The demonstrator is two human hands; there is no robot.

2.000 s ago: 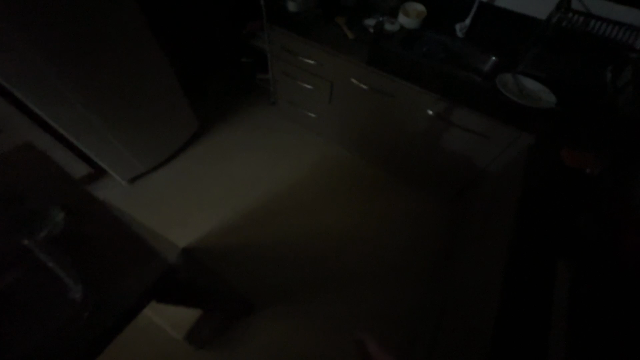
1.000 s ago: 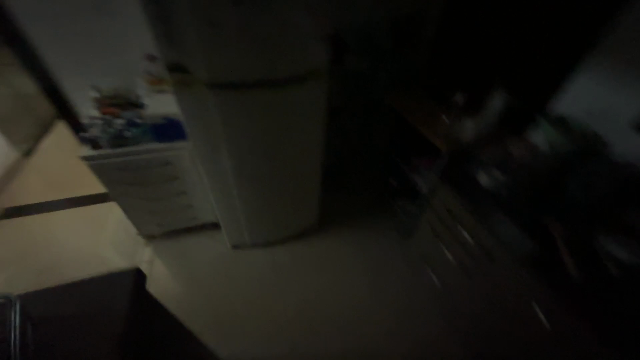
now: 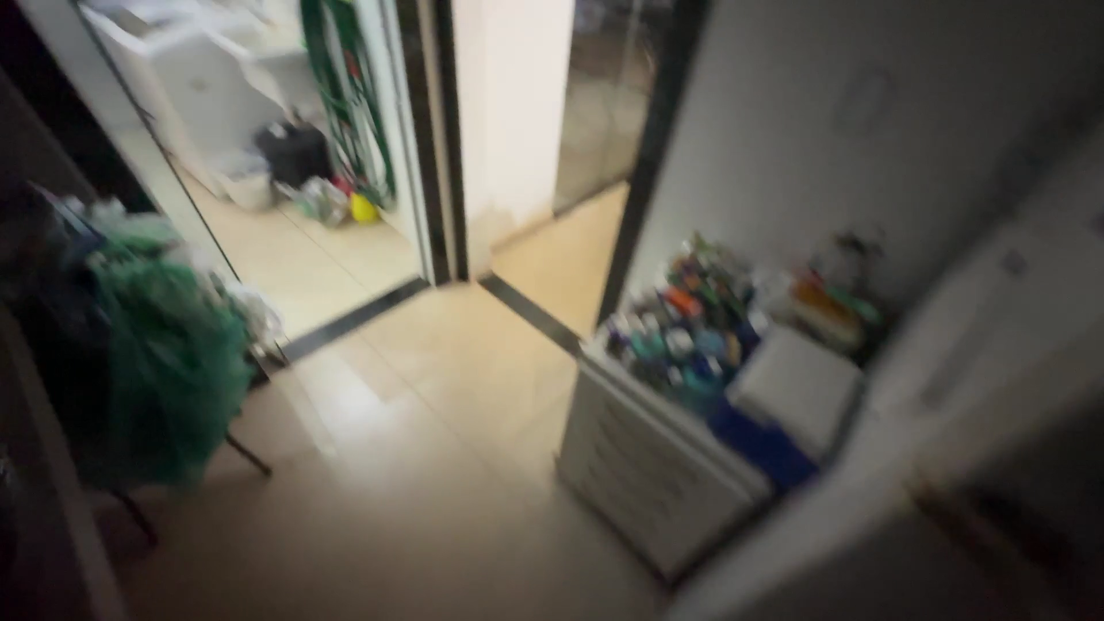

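Neither my left hand nor my right hand shows in the head view, so what they hold or touch cannot be seen. At the right stands a low white cabinet (image 3: 655, 466), its top crowded with small colourful items (image 3: 690, 328). A white box (image 3: 798, 388) and a blue object (image 3: 763, 444) lie at the near end of that top. On the left, green plastic bags (image 3: 164, 345) hang in a bunch above thin dark legs. The picture is dim and blurred.
Two doorways with dark thresholds (image 3: 530, 312) meet ahead. Beyond the left one are a white tub (image 3: 198, 95), a black container (image 3: 295, 153), a coiled green hose (image 3: 345, 95) and a yellow object (image 3: 364, 209). Tiled floor (image 3: 405, 483) lies between the cabinet and the bags.
The view has swung left, from the dark kitchen counter past the refrigerator to the lit doorways. The white cabinet now appears at the right, larger than before.
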